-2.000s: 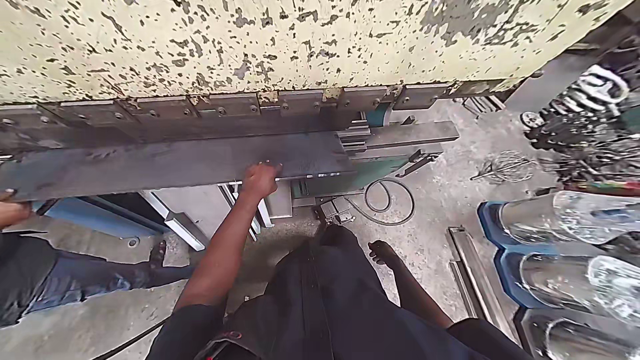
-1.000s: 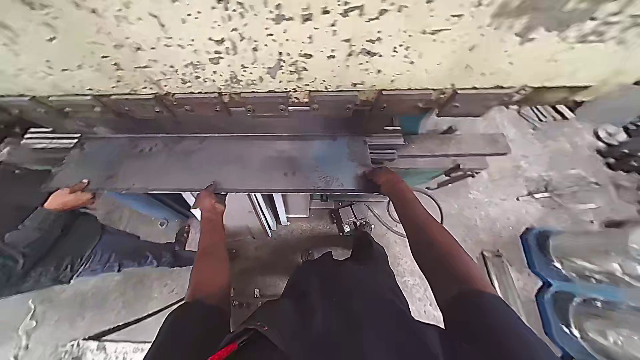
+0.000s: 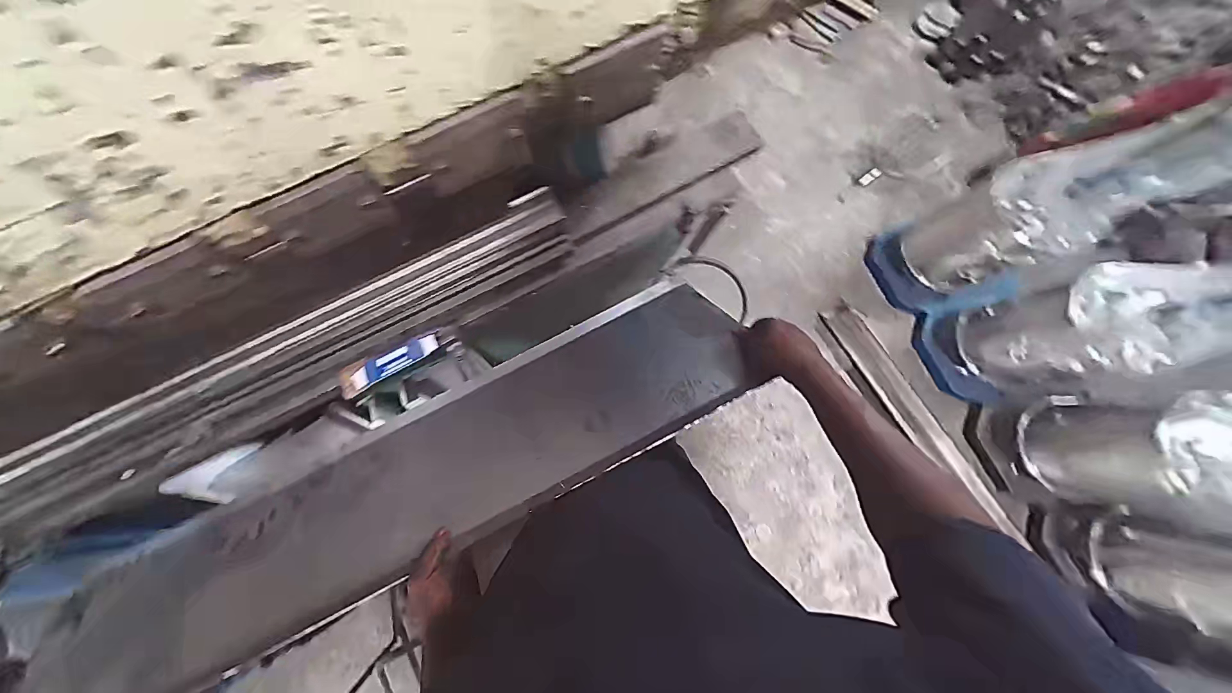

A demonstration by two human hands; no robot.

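A long, flat piece of dark sheet metal with a narrow bent edge lies slantwise in front of my body. My left hand grips its near edge around the middle, thumb on top. My right hand holds its right end at the corner. Beyond the sheet runs the slotted lower die of a press brake, apart from the sheet. The worn, cream-painted ram with its row of clamps stands above the die. The far left end of the sheet is blurred at the frame's edge.
Several shiny metal-and-blue curved pieces stand at the right, with a heap of scrap behind. Metal bars lie on the concrete floor near my right arm. A small blue-and-white box sits between die and sheet.
The sheet has come away from the press brake toward my body, held in both hands. Two seconds ago my right hand was off it. The view has turned strongly.
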